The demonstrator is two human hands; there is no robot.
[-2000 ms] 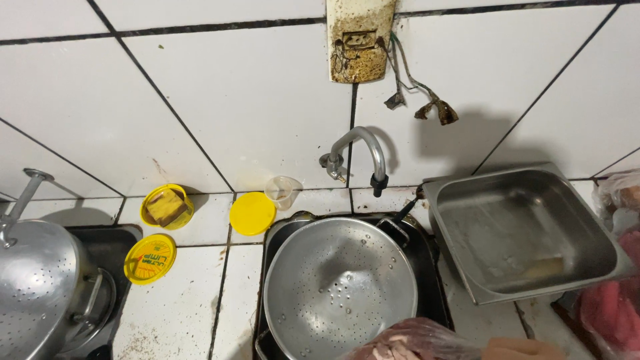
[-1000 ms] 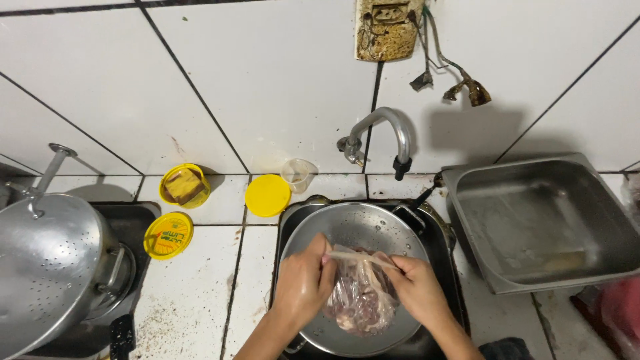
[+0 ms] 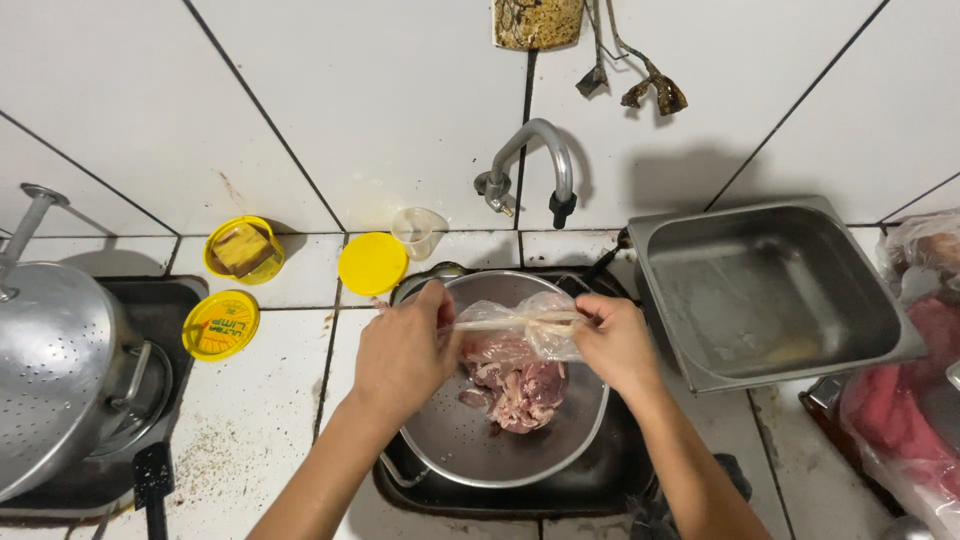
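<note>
My left hand [image 3: 409, 345] and my right hand [image 3: 615, 341] each pinch one side of the mouth of a clear plastic bag [image 3: 499, 319], stretched between them. Raw meat pieces [image 3: 525, 394] lie below the bag in a metal colander [image 3: 510, 465], and part of the meat still shows through the plastic. The colander sits over the dark sink basin [image 3: 592, 487]. Behind it, a curved metal faucet [image 3: 536, 131] comes out of the tiled wall.
A steel pan [image 3: 765, 292] rests to the right, beside bagged pink meat [image 3: 892, 405]. To the left are a yellow tub with a sponge [image 3: 244, 251], two yellow lids [image 3: 373, 262], a clear cup [image 3: 416, 229], a second colander [image 3: 49, 375] and a black-handled utensil [image 3: 152, 480].
The bag was closed around the meat in my hands a second ago; now its mouth is spread and meat shows bare in the colander. Two seconds ago the colander held no meat.
</note>
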